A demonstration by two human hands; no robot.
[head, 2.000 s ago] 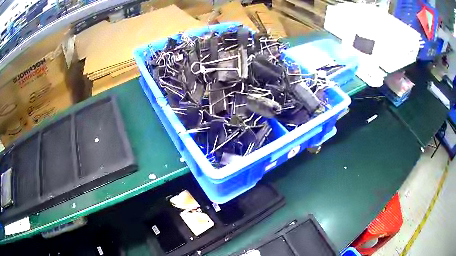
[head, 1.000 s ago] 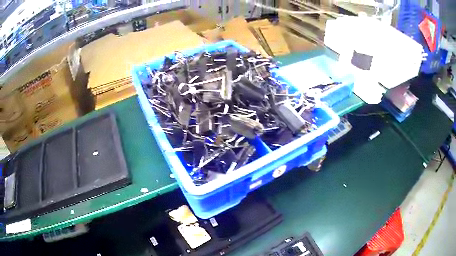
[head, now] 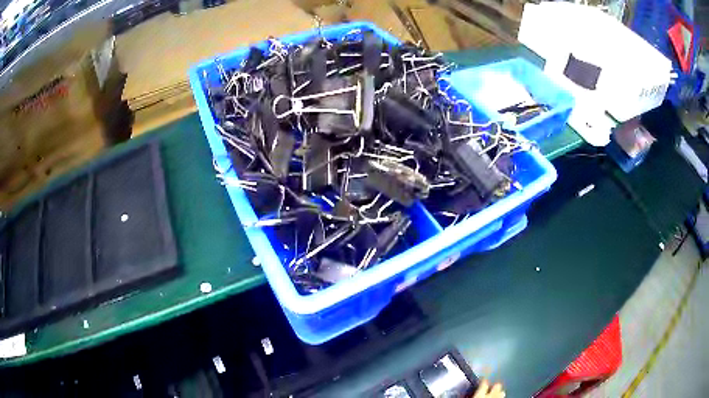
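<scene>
A few fingertips of my right hand (head: 488,389) show at the bottom edge, beside a black compartment tray (head: 465,365). The rest of the hand is cut off, so its grip cannot be told. A glossy phone unit (head: 445,378) with a pale reflection lies in that tray, and part of another (head: 395,391) shows at its left. Further left, dark flat units with small white labels (head: 219,364) lie under the shelf edge, hard to separate from their dark surroundings. My left hand is out of the picture.
A blue bin (head: 365,289) heaped with binder clips (head: 334,116) stands on the green shelf (head: 210,233), overhanging its front edge. An empty black tray (head: 128,221) lies left. A smaller blue bin (head: 564,113) and white box (head: 622,62) stand behind. A red basket (head: 595,361) is lower right.
Fingertips have appeared at the bottom edge. The pale pieces on the dark units below the bin no longer show. Glossy units now show in the bottom tray. The view has shifted.
</scene>
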